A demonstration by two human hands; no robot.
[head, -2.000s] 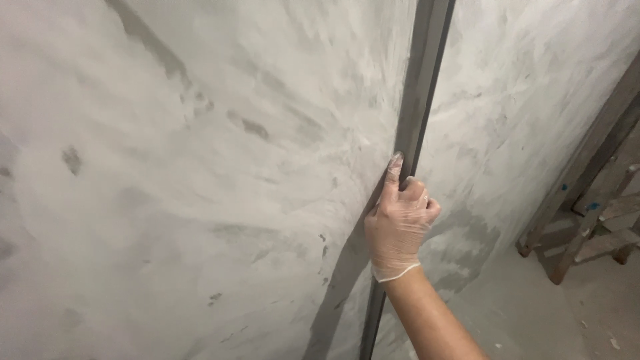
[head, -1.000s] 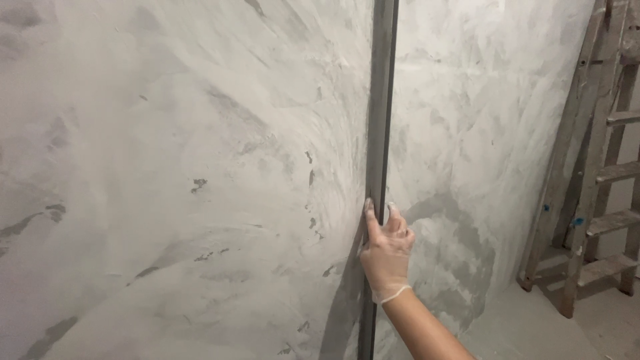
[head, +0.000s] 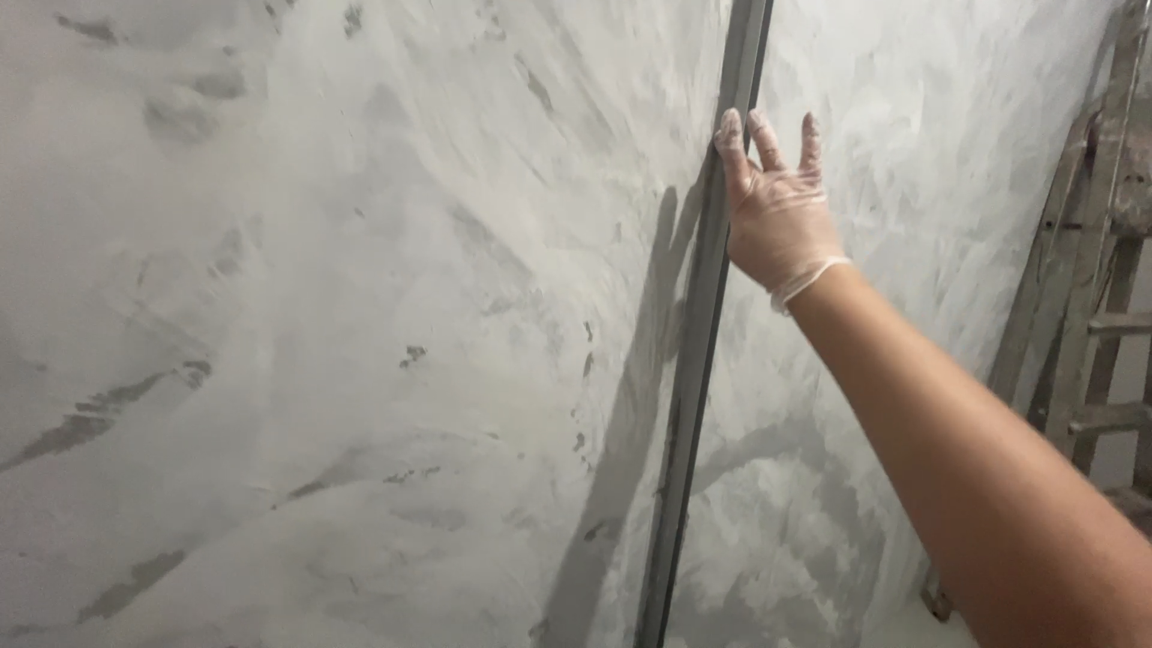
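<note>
My right hand (head: 781, 202), in a thin clear glove, reaches in from the lower right with its fingers spread. Its fingertips rest on or very near a dark grey metal profile strip (head: 700, 351) that runs up the wall at a slight tilt. Nothing is held in it. Wall surfaces lie on both sides of the strip, coated in patchy grey-white plaster (head: 360, 297) with darker grey patches and small pits. The shadow of the hand and arm falls on the plaster left of the strip. My left hand is out of view.
A worn, stained stepladder (head: 1075, 297) stands at the right side, close to the wall. One of its feet (head: 936, 601) shows low down, behind my forearm.
My right hand has moved up along the strip, and its fingers are now more spread than before. The view has shifted, too.
</note>
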